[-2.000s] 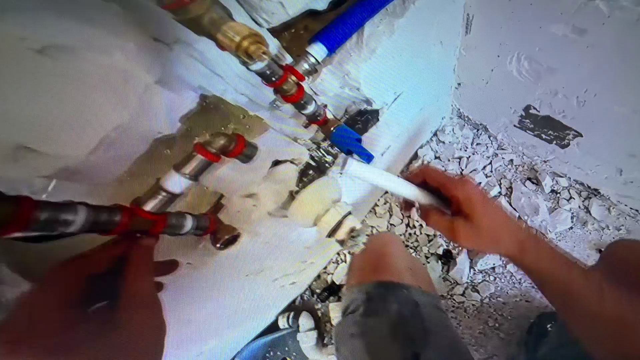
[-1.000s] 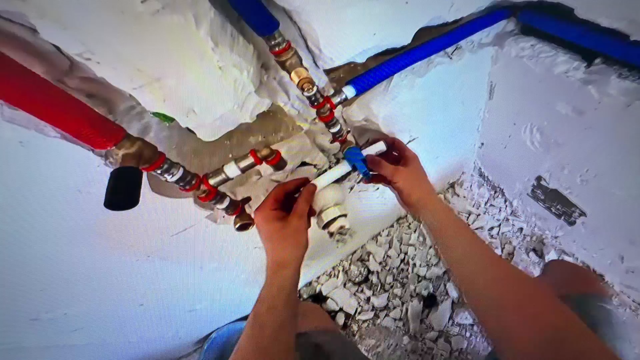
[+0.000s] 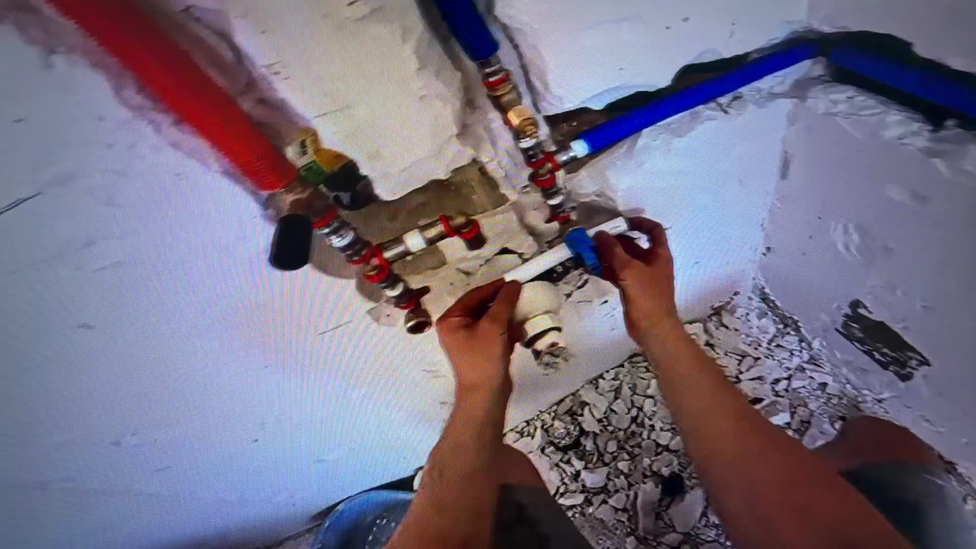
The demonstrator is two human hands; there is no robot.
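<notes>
A white pipe [image 3: 541, 262] lies across the wall fittings, tilted up to the right, with a blue plastic fitting [image 3: 584, 250] around it. My left hand [image 3: 480, 324] pinches the pipe's lower left end between thumb and fingers. My right hand [image 3: 637, 267] grips its upper right end, with the thumb against the blue fitting. Above the fitting, a chain of metal press fittings with red rings [image 3: 544, 174] comes down from a blue-sleeved pipe [image 3: 469, 30]. Below the pipe, a white drain elbow [image 3: 538, 313] sticks out of the wall, its mouth stuffed with some material.
On the left, a red-sleeved pipe [image 3: 183, 91] leads to a valve with a black cap [image 3: 290, 242] and a metal elbow [image 3: 418, 320]. Another blue-sleeved pipe [image 3: 701, 95] runs right in a wall channel. Rubble [image 3: 625, 427] covers the floor; a blue bucket [image 3: 358, 518] stands at the bottom.
Two seconds ago my left hand was at the red-ringed fittings on the left; it now holds the white pipe's lower end. The view has shifted strongly. Since one second ago both hands keep their hold.
</notes>
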